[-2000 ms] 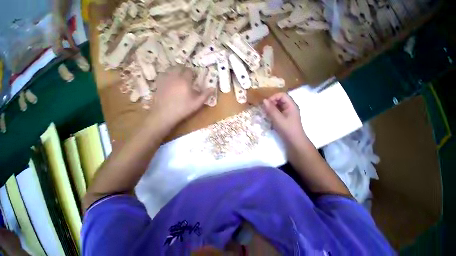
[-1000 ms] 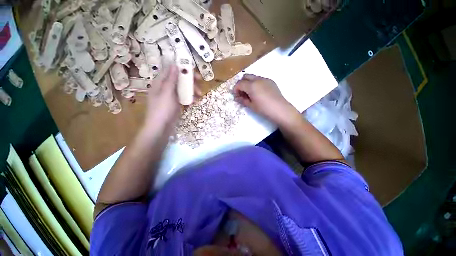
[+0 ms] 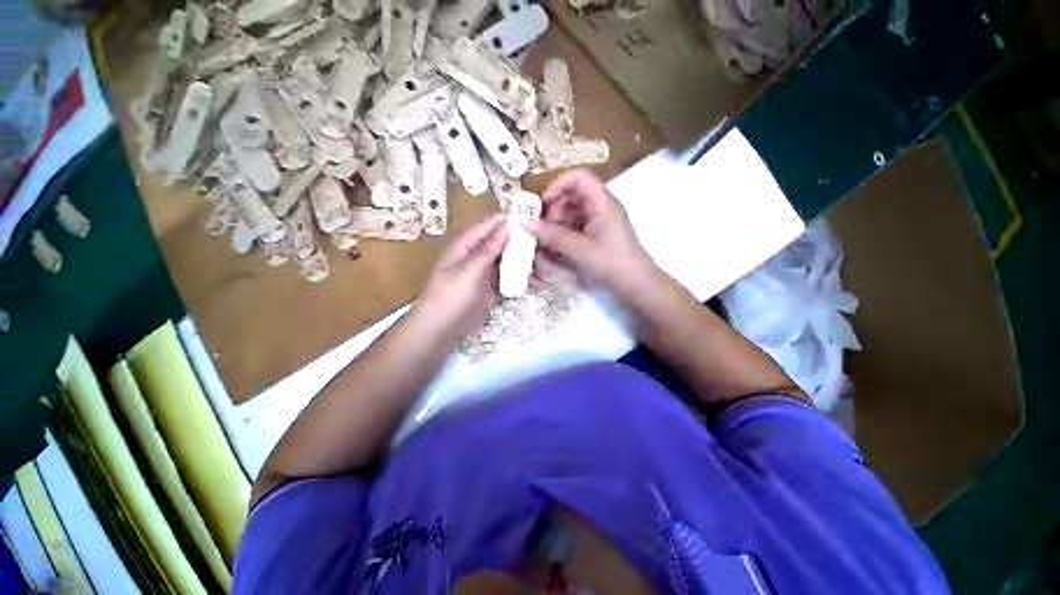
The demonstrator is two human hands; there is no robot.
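A beige strap tab [image 3: 518,250] is held upright between my two hands, above the white sheet. My left hand [image 3: 465,273] grips its left edge with the fingertips. My right hand [image 3: 587,233] has its thumb and fingers at the tab's upper right side; whether it also holds a small fitting cannot be seen. Small pinkish-tan fittings [image 3: 500,329] lie scattered on the white sheet [image 3: 744,209] below the hands, partly hidden by them. A large heap of tabs [image 3: 337,116] with dark holes lies on the brown cardboard sheet [image 3: 250,320].
Single tabs [image 3: 72,217] lie on the green surface at left. Yellow and white boards [image 3: 174,372] stand at lower left. An open carton [image 3: 930,337] with crumpled white plastic [image 3: 796,308] is at right. A clear bag of tabs [image 3: 761,29] and a marked cardboard flap [image 3: 628,47] are at upper right.
My left hand has brought the tab away from the heap to the right, over the small fittings. My right hand has left the fittings and now meets the tab. The camera view has shifted.
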